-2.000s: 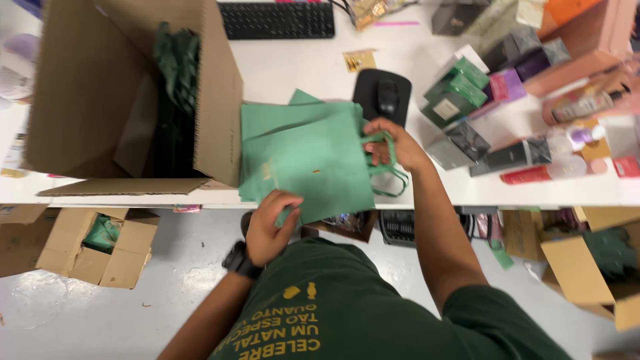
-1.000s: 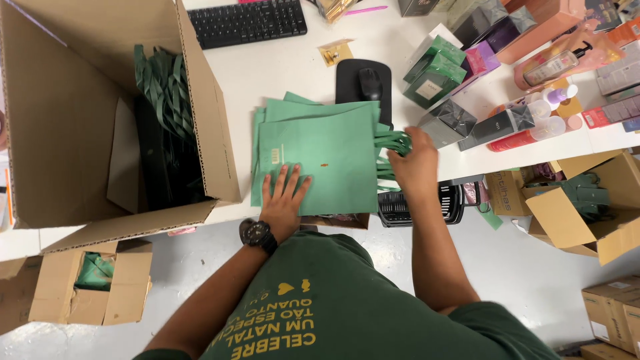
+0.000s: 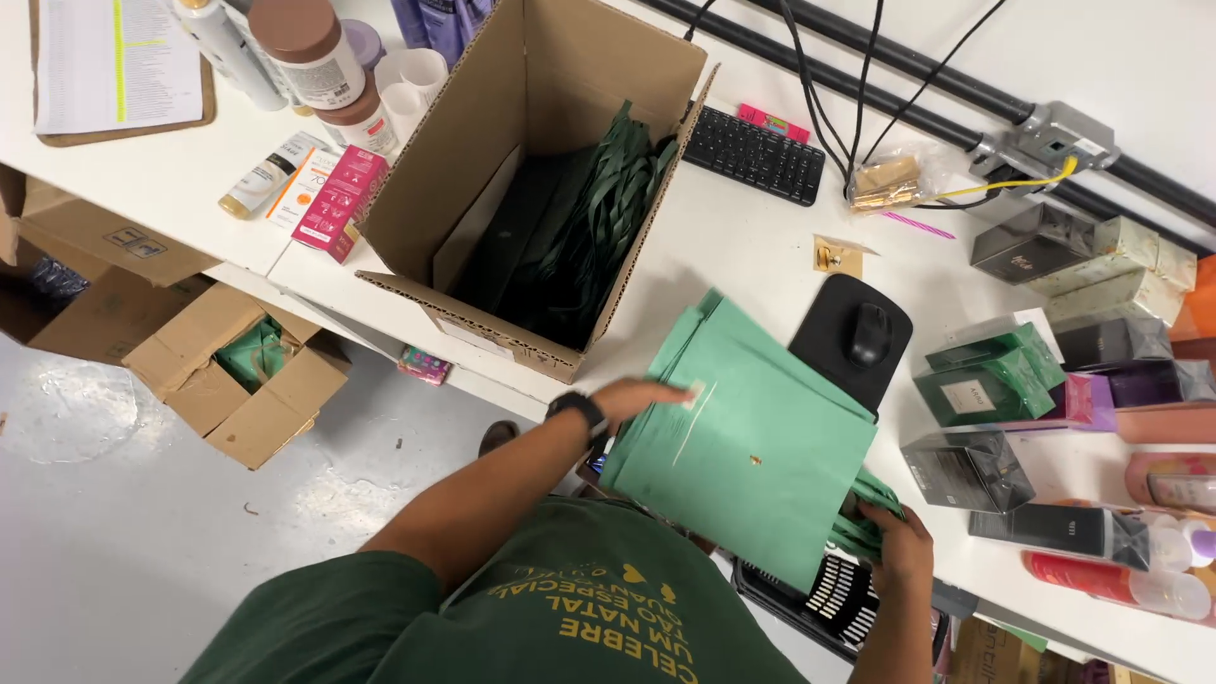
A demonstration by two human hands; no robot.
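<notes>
A stack of light green fabric bags [image 3: 760, 446] lies tilted over the front edge of the white table. My right hand [image 3: 898, 546] grips their bunched handles at the stack's lower right corner. At the stack's left side, my left hand [image 3: 641, 399] has its fingers extended over the top bag near a small pale mark; its thumb is hidden, so whether it pinches the bags is unclear. Up and to the left stands an open cardboard box [image 3: 475, 171] with dark green bags [image 3: 541, 237] inside, their handles bunched along the right.
Behind the bags are a keyboard [image 3: 755, 152] and a mouse [image 3: 870, 334] on a black pad. Packaged products [image 3: 997, 380] crowd the right side. Jars [image 3: 313, 57], small boxes and a clipboard [image 3: 123, 66] are at left. Below the table are a black crate [image 3: 836, 598] and cardboard boxes [image 3: 237, 370].
The bag stack has turned and come partly over the table's front edge. My left hand has gone from lying spread on the top bag to its left side. The view has shifted left.
</notes>
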